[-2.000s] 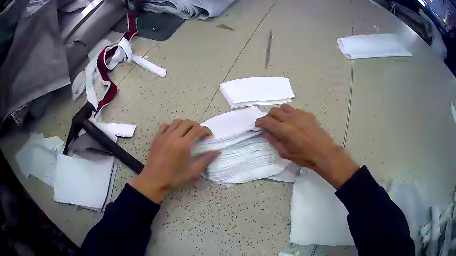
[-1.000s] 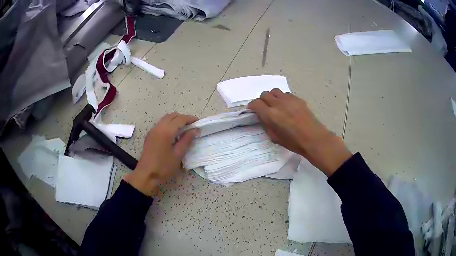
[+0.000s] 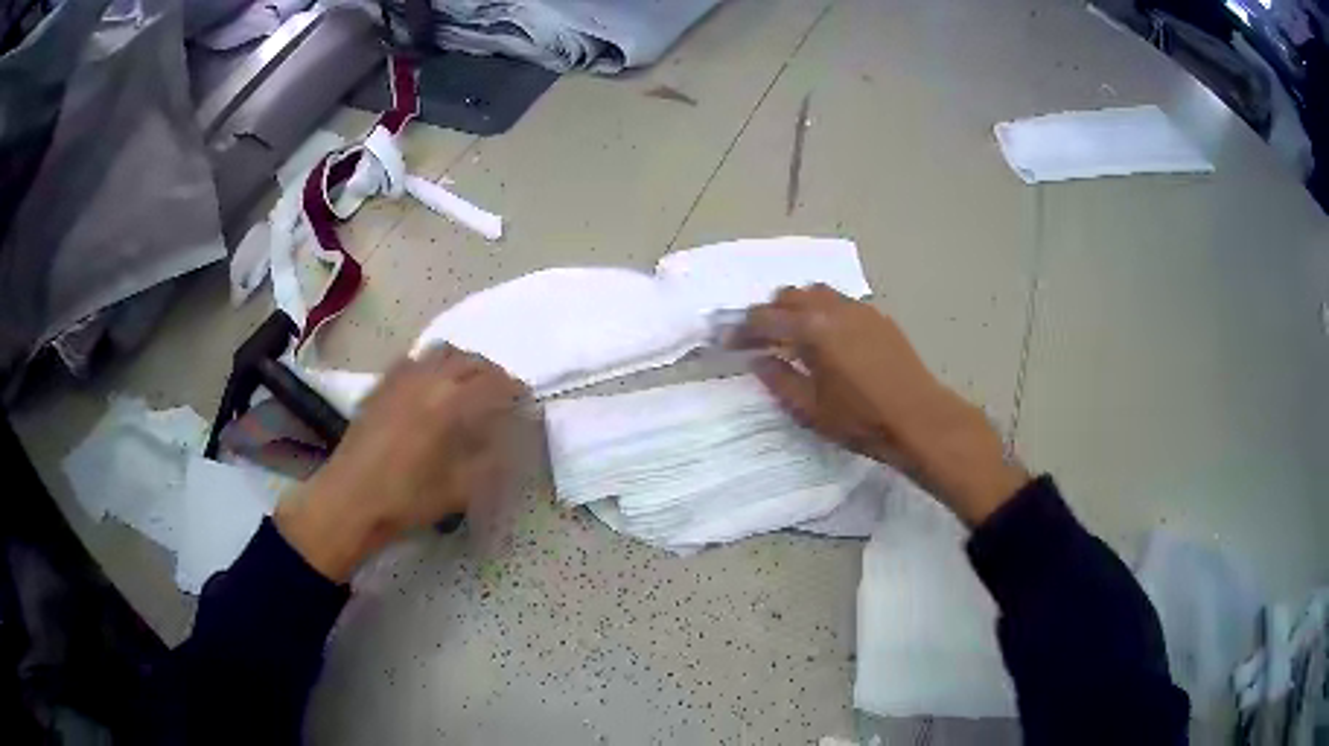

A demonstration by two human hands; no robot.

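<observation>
A white curved piece (image 3: 561, 324) is stretched between my hands, above the bundle of cut pieces. My left hand (image 3: 437, 423) is blurred and holds its left end. My right hand (image 3: 838, 364) pinches its right end, where a greyish edge shows at the fingertips. The bundle of cut pieces (image 3: 685, 459) lies fanned in many white layers on the table, just below the held piece. A small white stack (image 3: 773, 265) lies behind my right hand, partly overlapped by the held piece.
The hammer (image 3: 299, 401) lies left, partly behind my left hand. A maroon-and-white strip (image 3: 332, 241) lies above it. White squares (image 3: 219, 517) are at left, a white panel (image 3: 933, 627) at lower right, offcuts (image 3: 1283, 663) at the right edge, and a folded white piece (image 3: 1103, 144) at upper right.
My left hand has moved left and down, drawing a white piece out flat from the bundle. My right hand stays near the bundle's upper right. The view has shifted slightly.
</observation>
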